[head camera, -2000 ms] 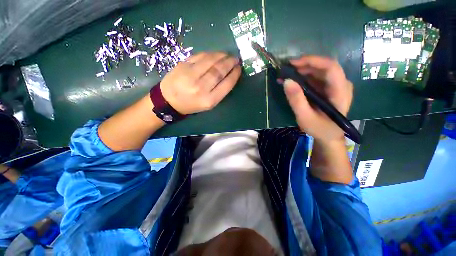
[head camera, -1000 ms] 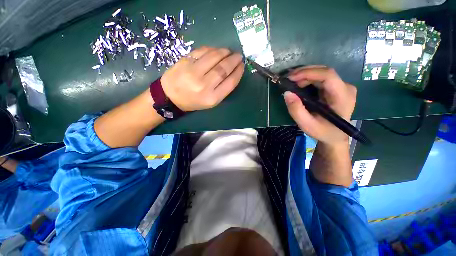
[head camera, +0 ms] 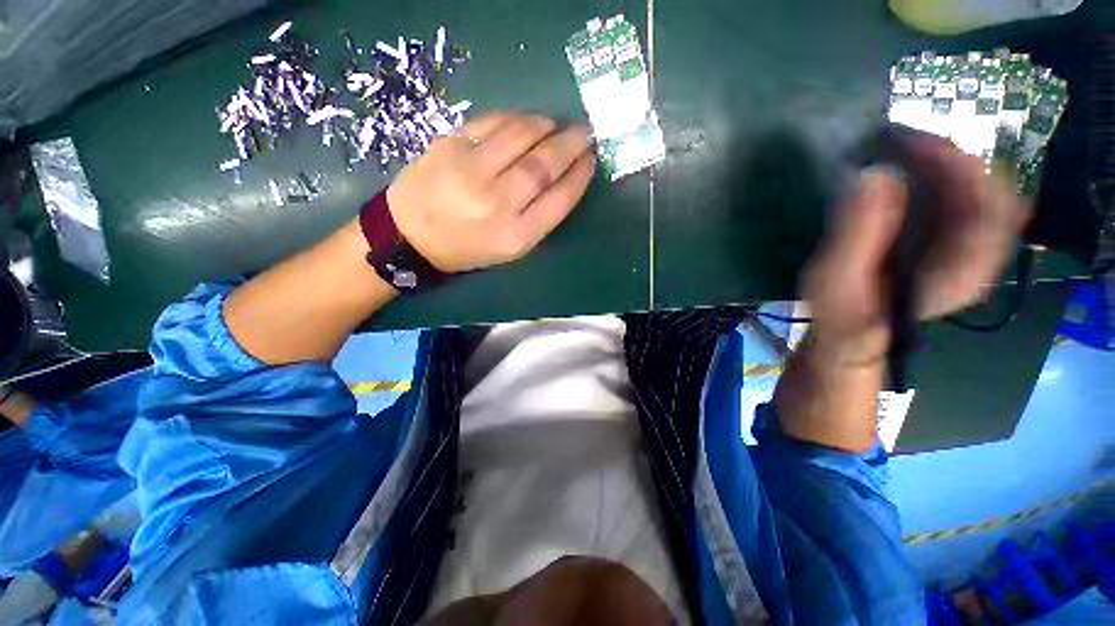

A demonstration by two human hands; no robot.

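Observation:
A small green circuit board (head camera: 615,100) with a white area lies on the dark green mat beside the pale seam. My left hand (head camera: 501,190) rests on the mat, its fingertips at the board's lower left edge; what they hold is hidden. My right hand (head camera: 917,239) is blurred, in front of the board stack, shut on the black soldering iron (head camera: 905,281). The iron's tip cannot be made out. The board stack (head camera: 966,108) shows several overlapping boards at the right, partly covered by my right hand.
A component pile (head camera: 404,104) of white and dark bits lies left of the board. A clear plastic bag (head camera: 70,208) lies at the far left. A pale tub (head camera: 978,10) is cut off at the top right. A dark panel (head camera: 978,379) with a white label is at the right bench edge.
My right hand has moved right with the soldering iron, away from the board to the stack. My left hand has stayed nearly in place. The board now lies slightly lower left than at first.

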